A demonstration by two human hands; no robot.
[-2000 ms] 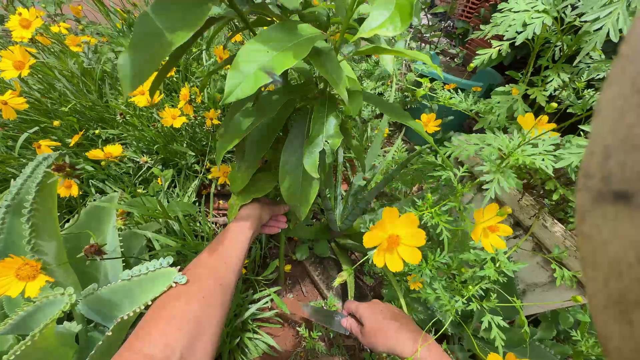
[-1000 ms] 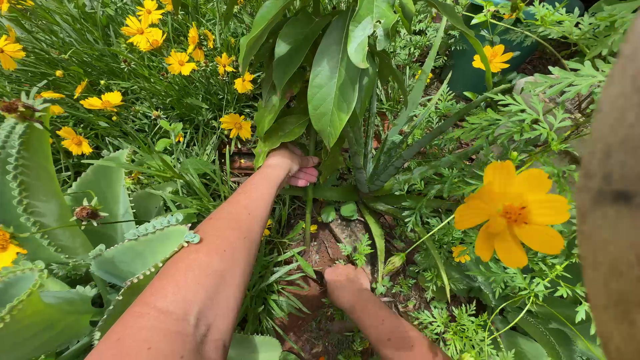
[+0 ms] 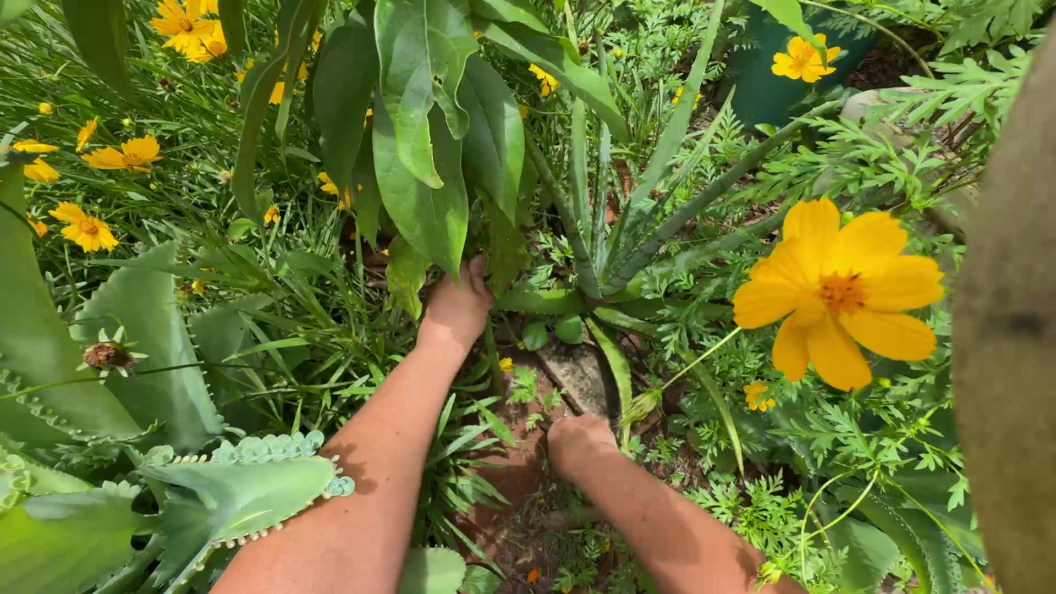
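My left hand is at the stem of a broad-leaved plant, just under its hanging leaves; its fingers are partly hidden, so the grip cannot be told. Lower and to the right, my right hand is low over the reddish soil, beside a flat grey stone. Its fingers face away from the camera, and whatever it holds is hidden. An aloe-like plant with long spiky leaves grows just above the stone.
Succulents with plantlets along their leaf edges crowd the left arm. A large yellow flower stands to the right, near a blurred brown upright surface. A dark green container is at the upper right, and grass with yellow flowers at the upper left.
Two seconds ago a metal blade showed in my right hand; it is out of sight now. The right hand has come in nearer the plant's base. The view has moved closer.
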